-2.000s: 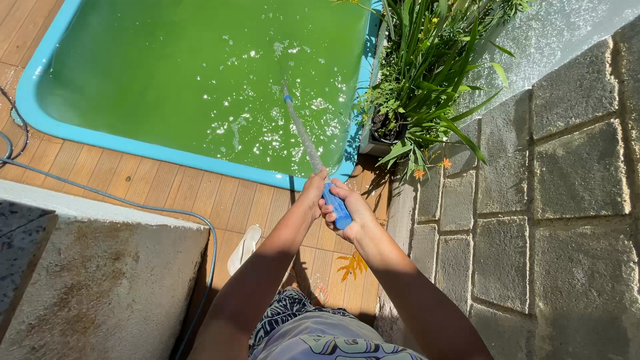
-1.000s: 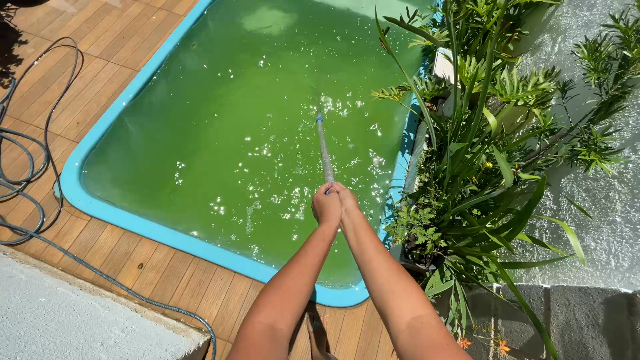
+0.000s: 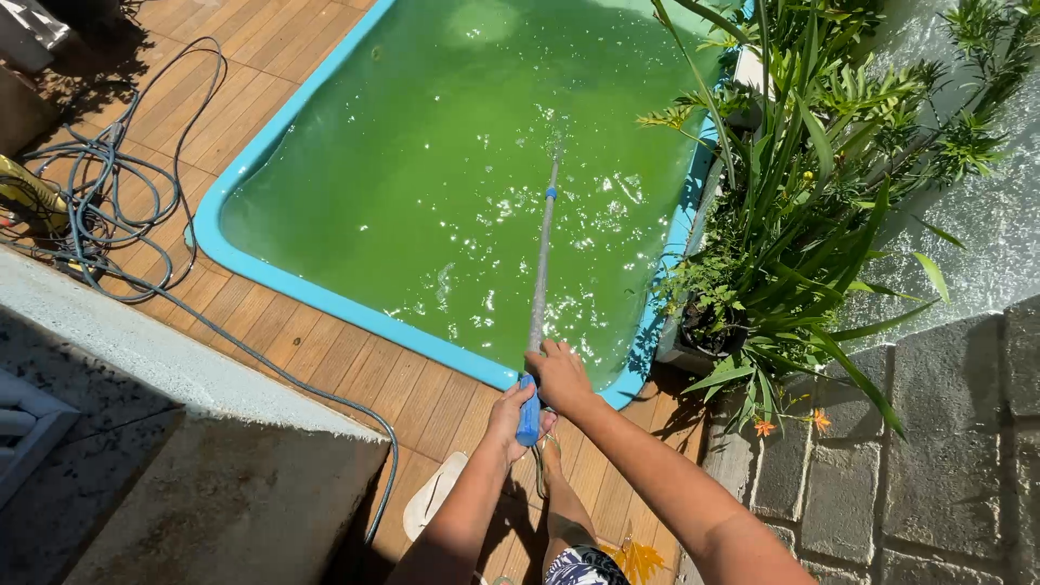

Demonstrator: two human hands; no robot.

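A telescopic pole (image 3: 543, 268) of grey metal with a blue collar and a blue grip runs away from me over a swimming pool (image 3: 276, 280) with a light blue rim. Its far end is hidden in the green, cloudy water (image 3: 390, 187). My left hand (image 3: 513, 418) is closed around the blue grip at the near end, thumb along its side. Just beyond it, my right hand (image 3: 559, 375) wraps the grey shaft from above and the right.
A tangled hose (image 3: 122, 187) lies on the wood-look deck (image 3: 268, 325) at left. A low wall (image 3: 244, 479) stands near left, with a white flip-flop (image 3: 435, 496) beside it. Potted plants (image 3: 796, 227) line the pool's right side, next to a stone-block wall (image 3: 934, 439).
The pole's blue grip, hidden under my hands one second ago, now shows in my left hand. My hands have come back nearer to me, past the pool's near rim. The hands are now further apart.
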